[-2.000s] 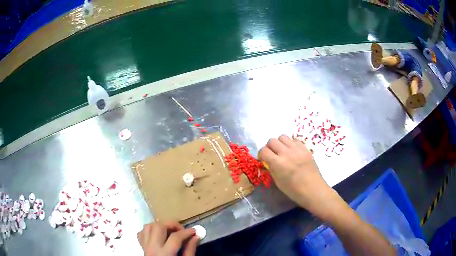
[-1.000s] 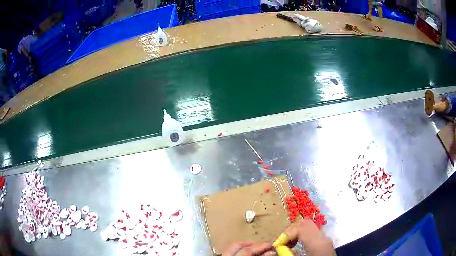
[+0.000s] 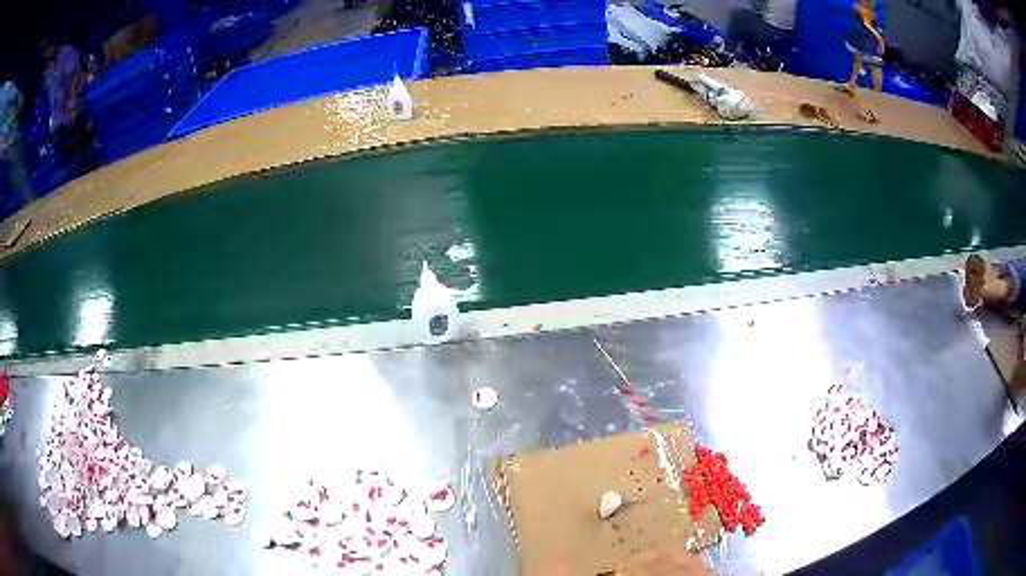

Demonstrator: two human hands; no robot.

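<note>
A tan cardboard pad (image 3: 568,478) lies on the metal table at the bottom middle. A small white lump (image 3: 610,503) stands on it. Loose red pieces (image 3: 720,488) lie in a heap at the pad's right edge. White discs with red marks lie in a flat heap (image 3: 366,527) left of the pad. A blurred, skin-coloured sliver of a hand shows at the bottom edge over the pad. I cannot tell which hand it is. The fingers and anything held are hidden below the picture's edge.
More red-and-white disc heaps lie far left (image 3: 84,461) and right (image 3: 853,437). A single disc (image 3: 484,397) and a thin stick (image 3: 612,362) lie behind the pad. A white squeeze bottle (image 3: 433,309) stands by the green belt (image 3: 585,203). A doll's leg (image 3: 992,281) shows far right.
The view has tilted up and turned left, so the pad and heaps sit lower and further right. The hands, earlier over the pad and red heap, are now almost wholly below the picture.
</note>
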